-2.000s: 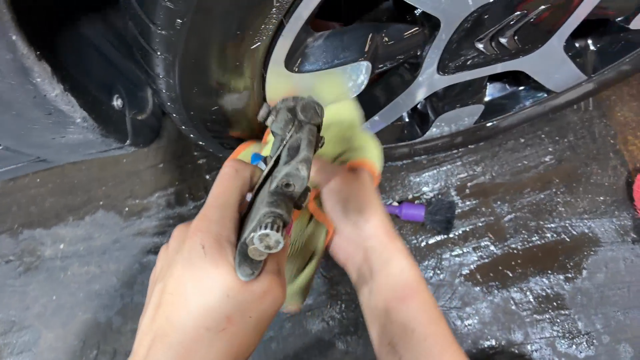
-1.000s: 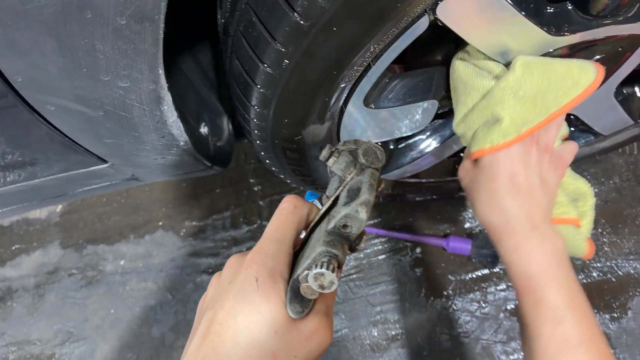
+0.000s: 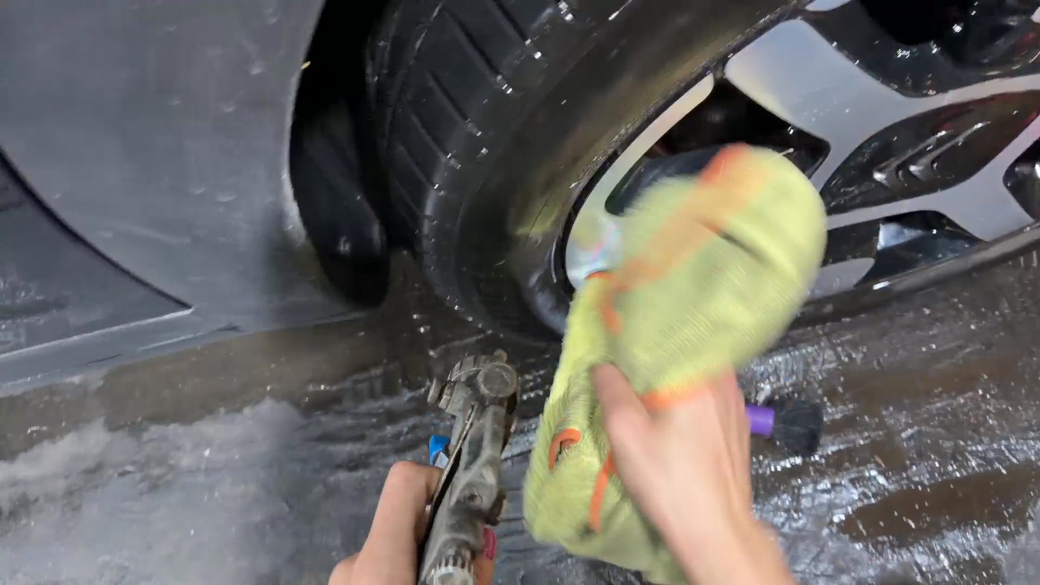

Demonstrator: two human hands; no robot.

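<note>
My left hand (image 3: 398, 524) grips a worn, grey metal spray gun (image 3: 475, 455) at the lower middle; a small blue part shows beside its body. My right hand (image 3: 691, 463) holds a yellow-green microfiber cloth (image 3: 715, 276) with orange edging. The cloth's upper part is blurred and lies over the lower left of an alloy wheel (image 3: 821, 81), hiding some of its rim. Part of the cloth hangs down left of the right hand. Around the wheel is a wet black tire (image 3: 504, 171).
A grey car body panel (image 3: 154, 162) fills the upper left, beside the dark wheel arch. On the wet floor (image 3: 918, 406), right of my right hand, lies a brush (image 3: 792, 424) with dark bristles and a purple handle, partly hidden.
Since a second ago, my right hand has moved left with the cloth, from the wheel's spokes toward its lower left rim. The spray gun stays in my left hand, now lower in view.
</note>
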